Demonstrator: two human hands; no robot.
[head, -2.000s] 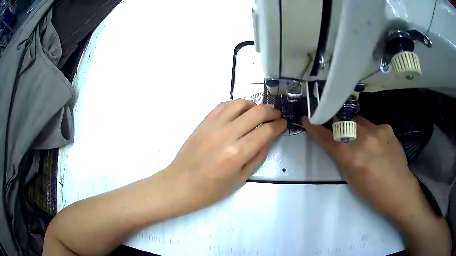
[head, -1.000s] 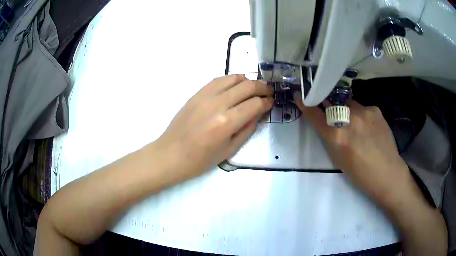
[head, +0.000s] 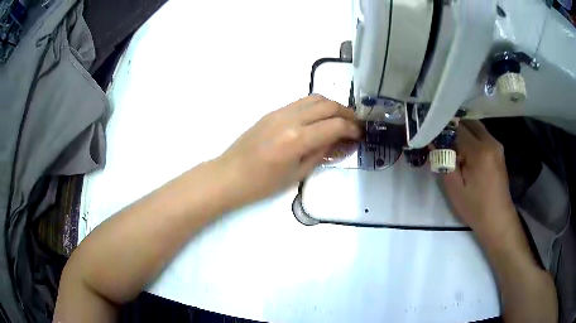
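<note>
My left hand (head: 294, 142) lies left of the needle area, its fingertips curled at the left side of the presser foot (head: 381, 126); whether they pinch anything is hidden. My right hand (head: 477, 170) is to the right of the needle, behind the lower tension dial (head: 443, 160), with its fingers bent and partly hidden by the machine head; its fingertips are near dark cloth (head: 509, 144). The shiny needle plate (head: 379, 154) shows between the hands, in front of the foot.
The white sewing machine head (head: 410, 50) stands at upper right, with a second cream dial (head: 511, 86). Taupe-grey cloth (head: 47, 120) hangs beyond the left table edge, and more grey cloth (head: 546, 195) lies at far right. The white table (head: 265, 271) has a curved front edge.
My right hand has moved right, away from the needle. My left fingertips remain beside the foot. More of the needle plate is uncovered, and the view has shifted slightly.
</note>
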